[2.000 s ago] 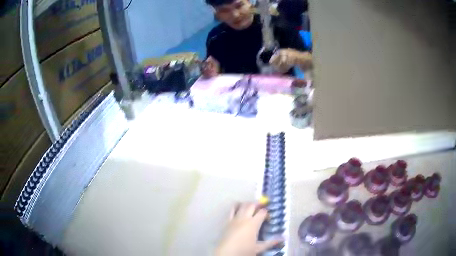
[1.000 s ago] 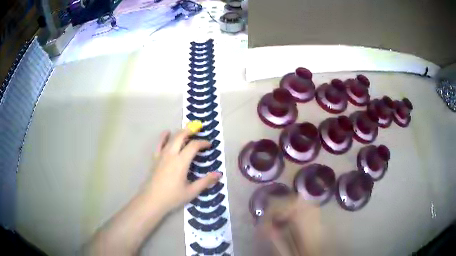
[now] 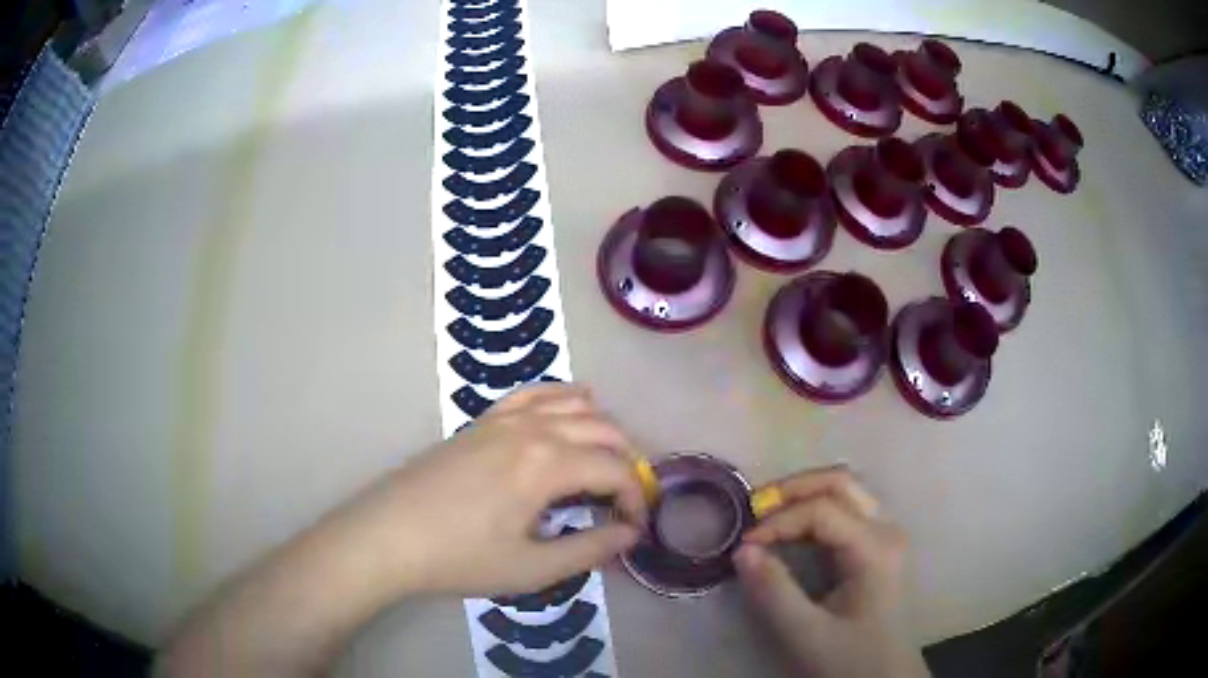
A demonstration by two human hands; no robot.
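A dark-red flanged housing (image 3: 686, 578) lies on the table between my hands, its round opening facing up. My left hand (image 3: 530, 490) has its fingertips on the left side of the flange, one with a yellow cot. My right hand (image 3: 828, 556) grips the right side with finger and thumb, also with a yellow cot. Whether a pad is under my left fingertips cannot be told. A white liner strip (image 3: 556, 347) with a column of black curved pads (image 3: 501, 329) runs under my left hand.
Several dark-red housings (image 3: 824, 337) stand on the table at the right and beyond my hands. The leaning stack of pad strips (image 3: 40, 133) is at the left edge. A silvery bag (image 3: 1176, 133) lies at the far right. A white edge strip (image 3: 861, 29) borders the back.
My view has tilted down towards the near table. My left hand has left the upper pads and moved to the near housing. My right hand has come to its other side.
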